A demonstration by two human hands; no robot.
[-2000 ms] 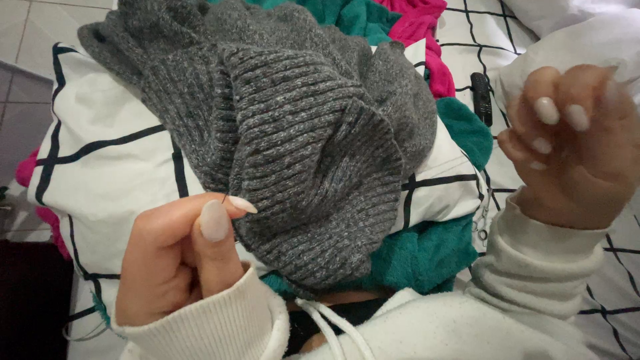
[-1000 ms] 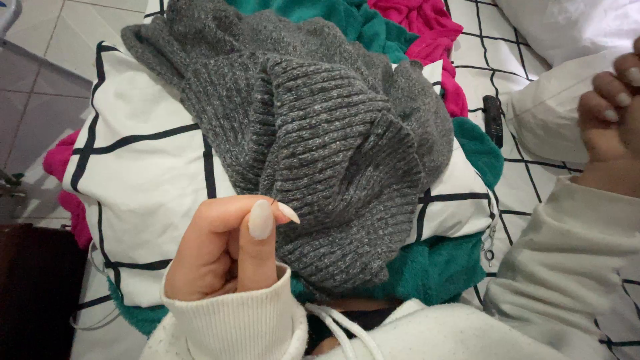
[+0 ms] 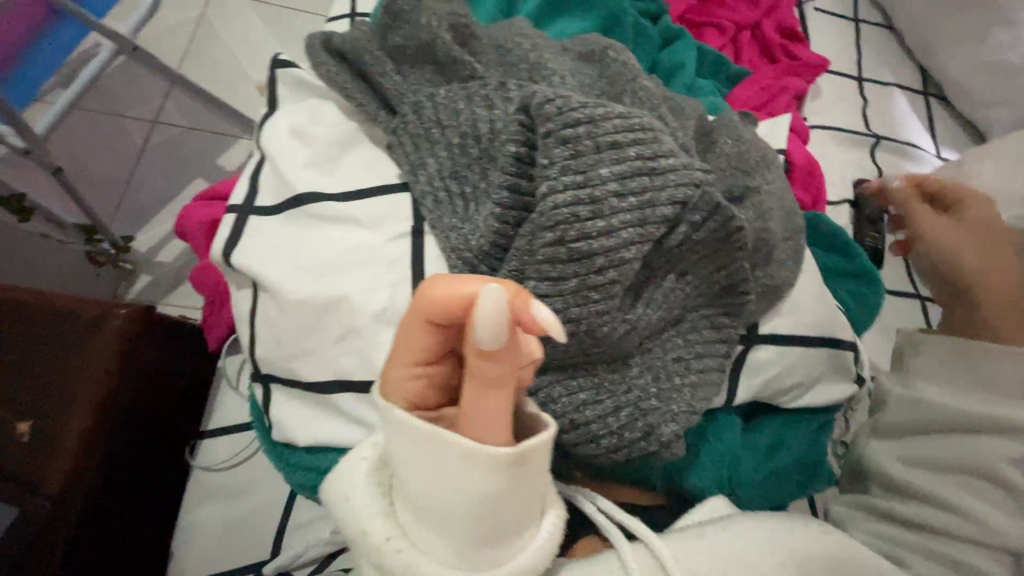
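Observation:
A dark gray ribbed knit garment (image 3: pixel 608 224) lies bunched over a white pillow with black lines (image 3: pixel 320 248). My left hand (image 3: pixel 472 360) is in front of the knit's lower left part, thumb pressed to the index finger. A thin, dark, needle-like item showed at this pinch earlier; its tip is hidden or too fine to see now. At the right, the blurred fingers of my right hand (image 3: pixel 952 240) touch the upper end and side of a small black elongated object (image 3: pixel 870 228) on the bedding. Whether they have closed around it is unclear.
Teal fabric (image 3: pixel 760 456) and pink fabric (image 3: pixel 776 56) lie around the pillow. A thin pale cord (image 3: pixel 220 468) loops at the lower left. Beyond the left edge stand a dark brown piece of furniture (image 3: pixel 88 384) and a metal frame (image 3: pixel 88 88) on a tiled floor.
My right hand, raised and away from the black object in the earlier frames, has come down to touch it. My left hand keeps its pinch. The view has shifted.

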